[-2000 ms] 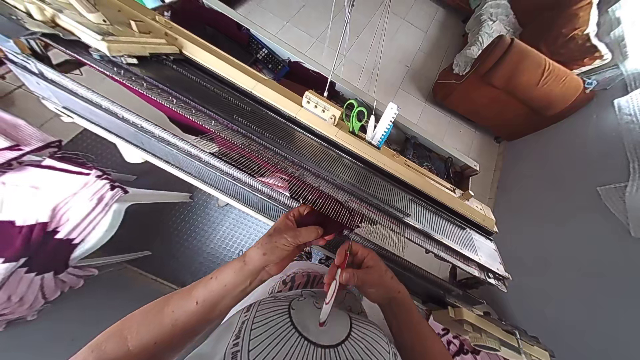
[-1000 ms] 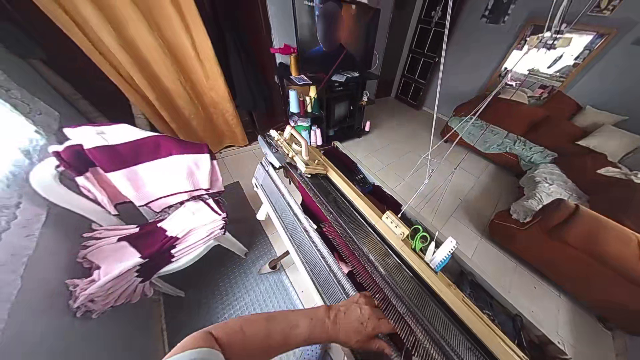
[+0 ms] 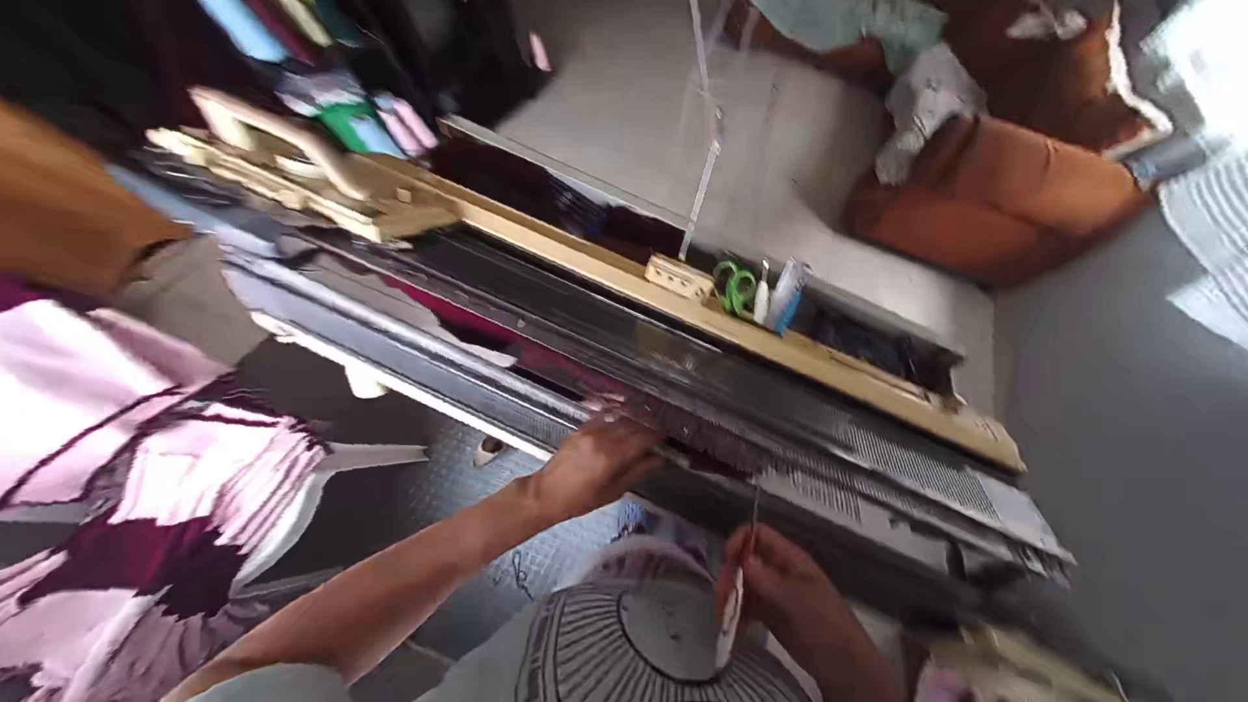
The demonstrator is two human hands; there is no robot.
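Observation:
A knitting machine with two long needle beds (image 3: 546, 331) runs slantwise across the view, dark red knitting (image 3: 717, 458) between its beds. My left hand (image 3: 604, 458) rests at the front bed beside the knitting; its fingertips blur into the fabric, so a grip on it is not clear. Lower right, my right hand (image 3: 765, 580) holds a slim tool with a white handle (image 3: 729, 619), its thin metal end pointing up toward the needles. The cream carriage (image 3: 322, 185) sits at the far left end. Green scissors (image 3: 735, 289) stand on the back rail.
Pink and maroon knitted pieces (image 3: 166, 517) lie over a white chair at the left. Yarn cones (image 3: 356, 127) stand beyond the carriage. A brown sofa (image 3: 994, 195) is at the upper right. Yarn strands (image 3: 704, 185) hang down to the machine. A blue-white comb-like piece (image 3: 786, 297) stands beside the scissors.
The view has swung strongly, toward the room and back down. My right hand with the white-handled tool, out of sight a second ago, shows again, lower from the knitting than two seconds ago.

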